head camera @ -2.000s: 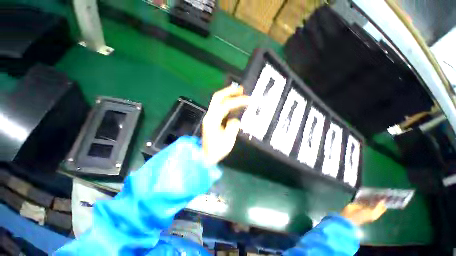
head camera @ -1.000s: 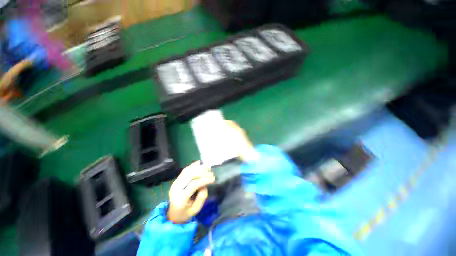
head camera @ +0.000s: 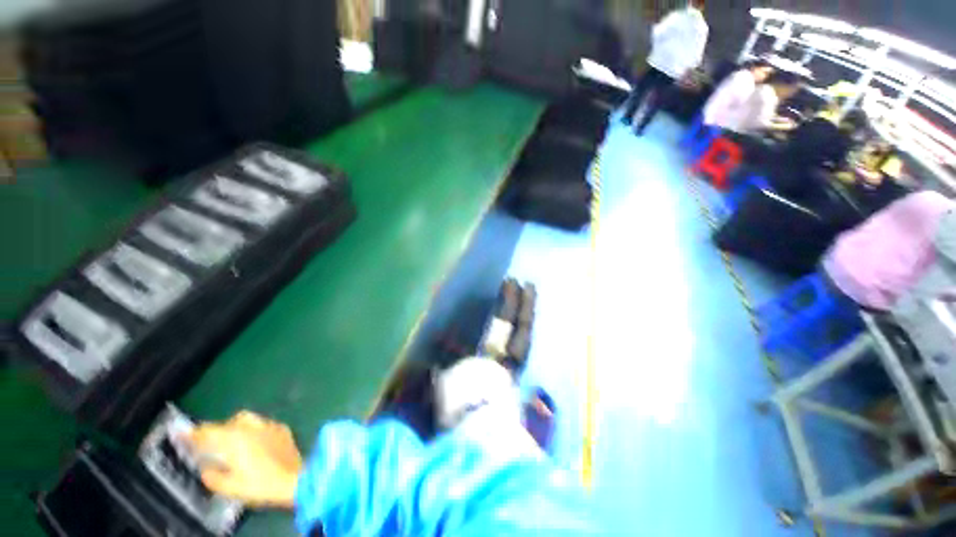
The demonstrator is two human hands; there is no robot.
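Observation:
My right hand [head camera: 246, 458] is at the lower left, blurred, with its fingers on a white-silver backed part [head camera: 168, 472] with dark marks. The hand covers some of the part. The part is between a black nest fixture [head camera: 89, 503], cut off at the lower left corner, and the foam tray; whether it touches either is unclear. The long black foam tray [head camera: 225, 267] stands at the left with white-silver parts in its row of pockets. My left hand is not in view.
Tall black stacks [head camera: 199, 79] stand behind the tray. The green bench top [head camera: 419, 178] ends at a slanting edge above the blue floor [head camera: 650, 315]. Dark bars [head camera: 511, 320] and black stacks [head camera: 556, 168] lie beyond it. Several people, blue stools [head camera: 812, 320] and a metal frame [head camera: 854, 430] are at right.
The view has swung right, so the tray and fixtures appear farther left. My right hand and the part now show at lower left. My left hand has gone out of view.

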